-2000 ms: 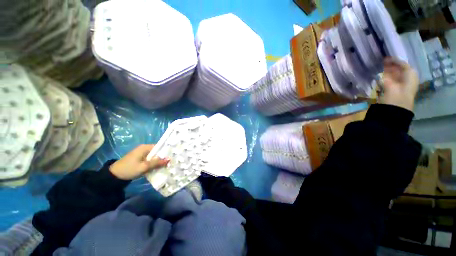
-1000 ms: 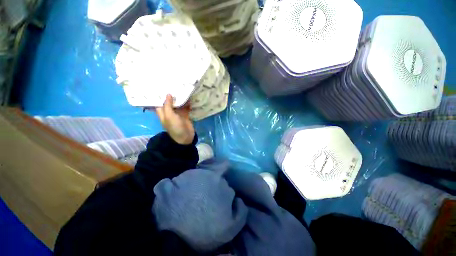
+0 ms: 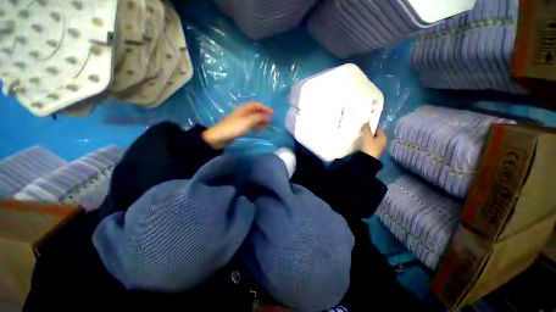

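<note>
A white hexagonal cover (image 3: 335,113) with faint grey print and a lavender-looking side lies just ahead of my lap, right of centre. It sits on at least one more layer. My right hand (image 3: 373,141) is at its lower right edge, fingertips on the top face and edge; the thumb is hard to make out. My left hand (image 3: 245,122) is bare, empty and slightly blurred, left of the cover and apart from it, fingers apart. A cream studded panel (image 3: 58,52) tops an uneven pile at the upper left.
Stacks of covers (image 3: 359,27) stand beyond, cut off by the top edge. Rows of housings on edge (image 3: 436,146) lie right beside a brown carton (image 3: 497,183). More rows (image 3: 79,177) and another carton (image 3: 30,244) are left. Clear plastic sheet (image 3: 228,67) covers the blue floor ahead.
My left hand has left the studded pile and moved right, towards the cover. My right hand has come into view at the cover's edge. The view has shifted.
</note>
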